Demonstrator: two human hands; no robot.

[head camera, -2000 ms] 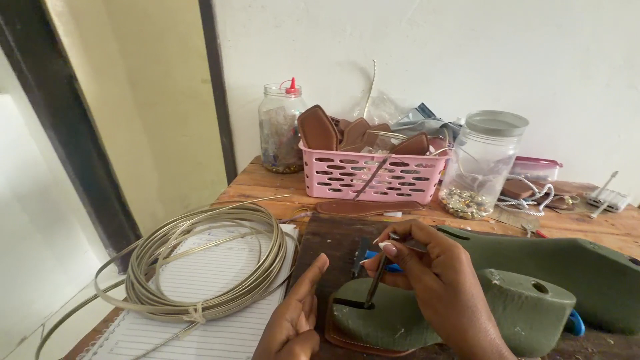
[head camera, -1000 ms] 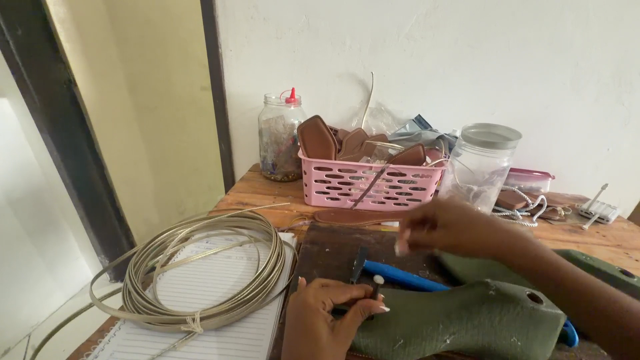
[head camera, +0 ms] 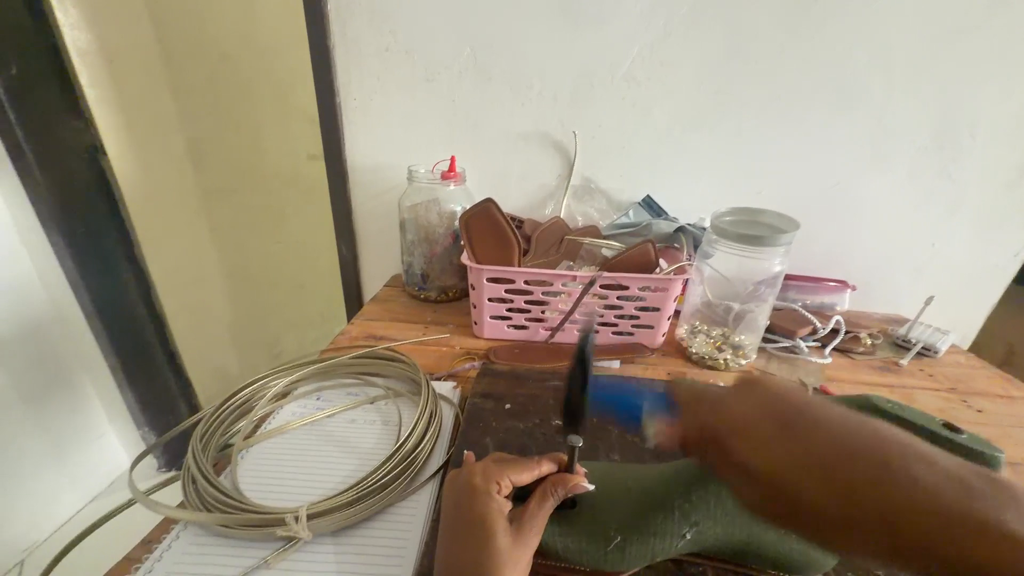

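My left hand [head camera: 512, 500] pinches a short metal punch [head camera: 574, 454] upright between thumb and fingers, over the end of a green shoe last [head camera: 656, 520]. A small black piece lies at the punch's foot, partly hidden by my fingers. My right hand [head camera: 708, 416], blurred, grips the blue handle [head camera: 628, 400] of a hammer. The dark hammer head [head camera: 579, 384] is just above the punch's top; whether they touch is unclear. Brown stitched leather shows along the lower edge of the last. A dark board [head camera: 512, 408] lies beneath.
A coil of flat gold cord [head camera: 312, 512] lies on a lined notebook [head camera: 384, 552] at left. Behind stand a pink basket [head camera: 572, 304] of brown leather pieces, a glass jar [head camera: 436, 232] and a clear jar of beads [head camera: 724, 288]. A second green last [head camera: 920, 428] lies at right.
My right hand, holding the punch two seconds ago, now grips the hammer that lay on the board. My left hand, free then, holds the punch.
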